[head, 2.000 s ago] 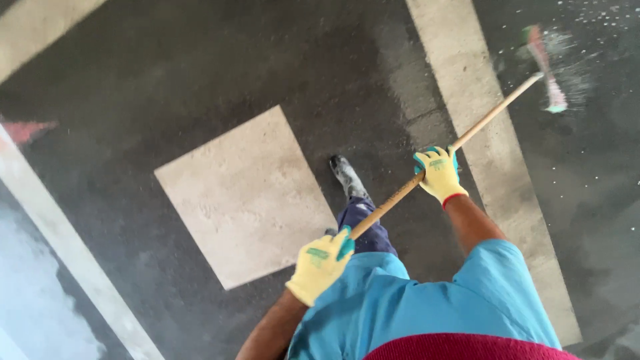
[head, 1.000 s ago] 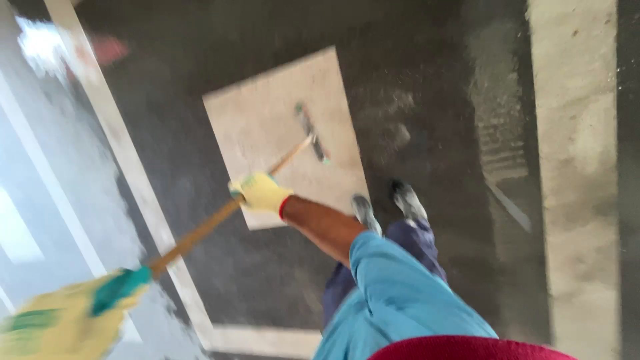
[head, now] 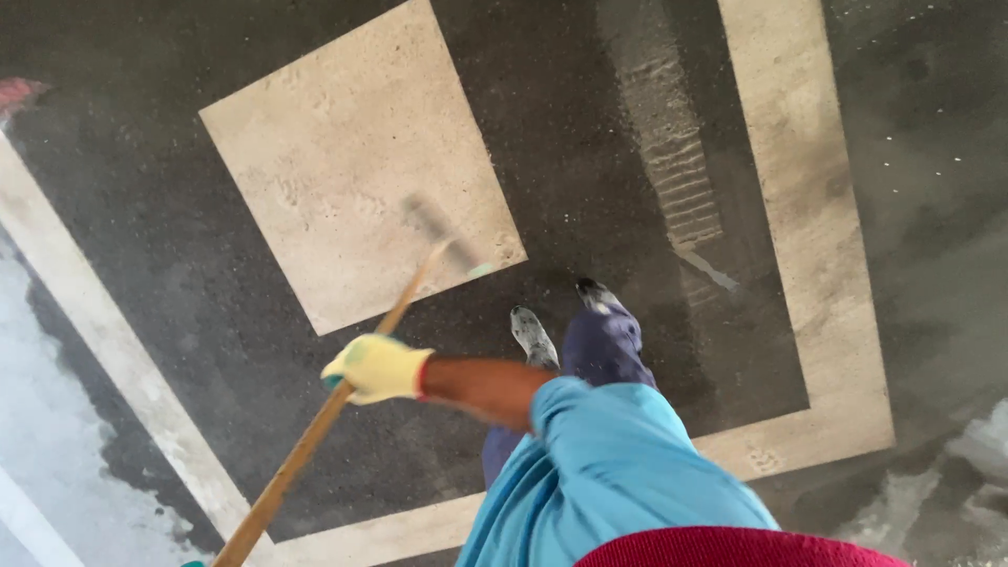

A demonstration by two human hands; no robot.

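A floor brush or squeegee [head: 442, 232] on a long wooden handle [head: 295, 465] lies over the lower right part of a pale square floor panel [head: 354, 173]; its head is blurred. Across the body reaches my right hand [head: 378, 368], in a yellow glove with teal fingertips, closed around the middle of the handle. Of my left hand [head: 193, 564] only a sliver of teal glove shows at the bottom edge, beside the near part of the handle; the rest is out of view.
Dark, wet-looking floor [head: 551, 94] surrounds the panel. A pale border strip [head: 819, 236] runs down the right and along the bottom; another pale strip [head: 118, 346] is at left. My two shoes [head: 534, 331] stand below the panel's right corner. A ridged streak [head: 685, 181] marks the floor.
The tool head has gone from the dark floor beyond the right strip onto the pale panel, and both hands have swung left. Since one second ago, my left glove has mostly left the view.
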